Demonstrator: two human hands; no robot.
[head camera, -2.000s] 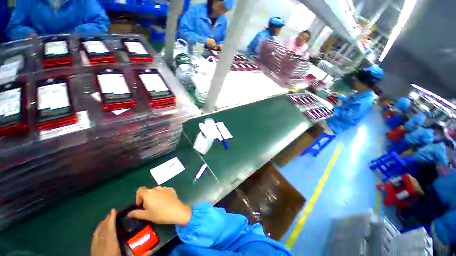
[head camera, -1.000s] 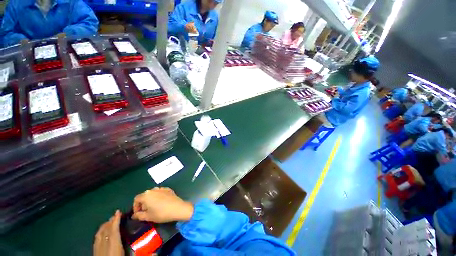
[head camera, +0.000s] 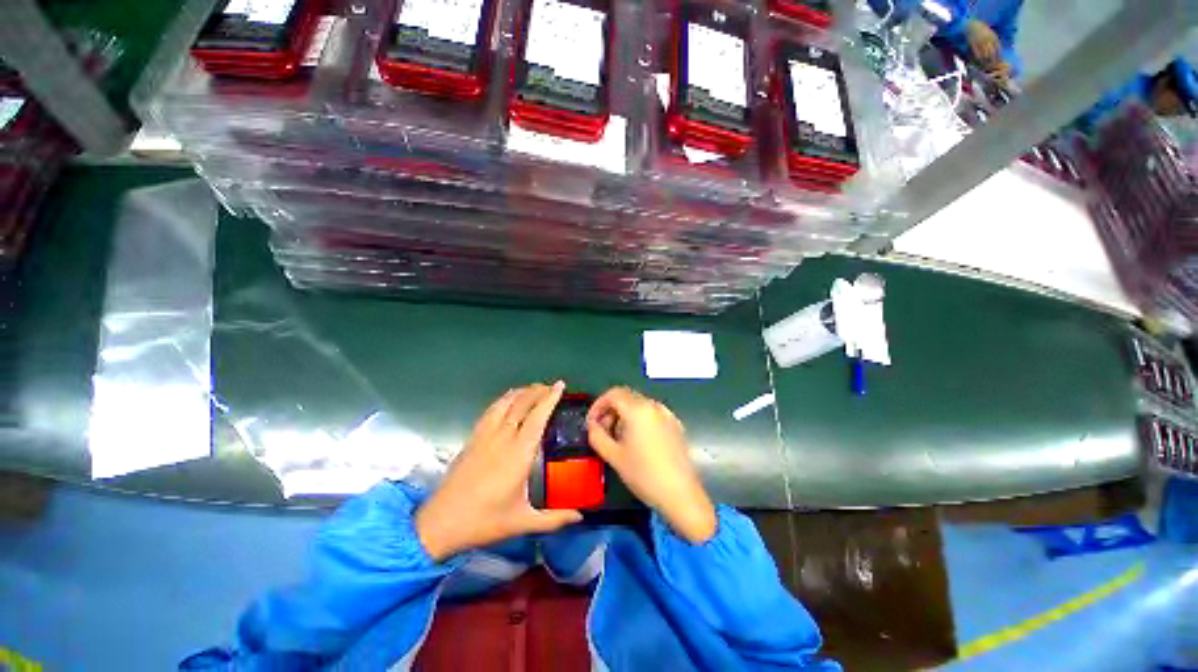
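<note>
A palm-sized handheld device (head camera: 574, 482) with a red rim, a dark upper screen and a bright orange-red lower part is held near the bench's front edge. My left hand (head camera: 497, 475) grips its left side and lower edge, thumb below. My right hand (head camera: 646, 449) has its fingertips pinched together over the upper right of the dark screen. Whether a small wipe or film is between those fingertips cannot be told. A white card (head camera: 679, 355) lies beyond my right hand, and a small white stick (head camera: 753, 406) lies to its right.
A tall stack of clear blister trays (head camera: 526, 210) with red-rimmed devices stands behind. A white bottle (head camera: 804, 334), white tissue (head camera: 861, 322) and blue pen (head camera: 858, 376) are at right. Clear film sheets (head camera: 155, 328) lie at left. A brown box (head camera: 874, 578) is below the bench edge. Another person's hand (head camera: 983, 43) shows upper right.
The view has swung left and down, bringing the film sheets and both my sleeves into view. My left hand still holds the device; my right fingertips stay over its screen.
</note>
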